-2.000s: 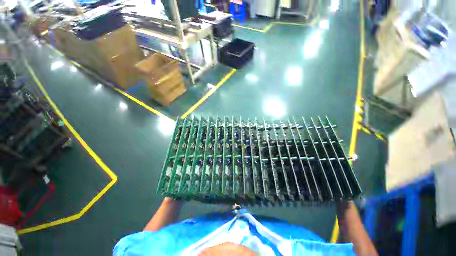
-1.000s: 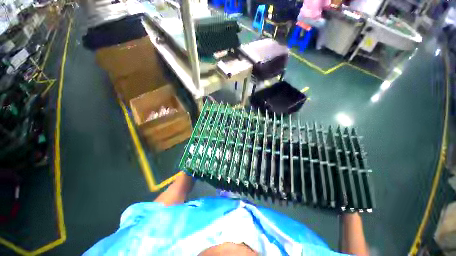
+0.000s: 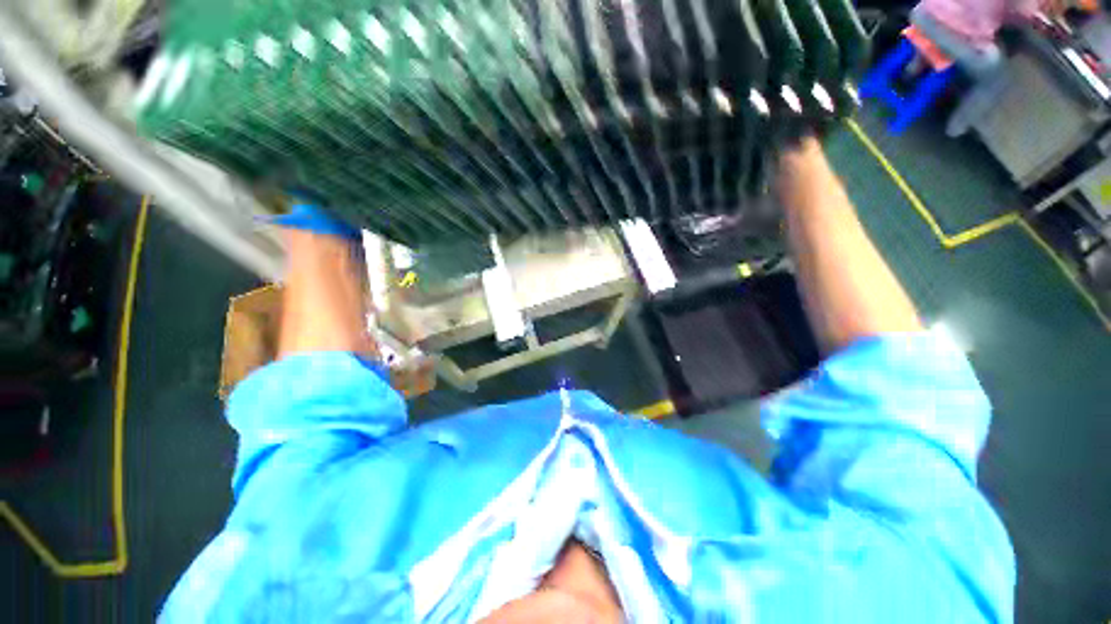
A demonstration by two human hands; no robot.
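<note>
A dark green-black slotted PCB rack [image 3: 524,116] with upright parallel boards or fins fills the top of the view, raised in front of me and somewhat blurred. My left hand [image 3: 292,217] holds its lower left end; a blue band shows at the wrist and the fingers are mostly hidden by the rack. My right hand [image 3: 798,152] holds its lower right end, with the fingers also hidden behind or under the rack.
A pale bench frame [image 3: 536,287] stands below and behind the rack. A black bin [image 3: 737,341] is on the floor at right, a cardboard box [image 3: 250,335] at left. A pale post [image 3: 146,152] slants at upper left. A person in pink [image 3: 962,24] is at upper right beside a blue stool [image 3: 899,85].
Both hands have raised the rack from the middle of the view to the top. The bench and black bin are now closer, below the rack.
</note>
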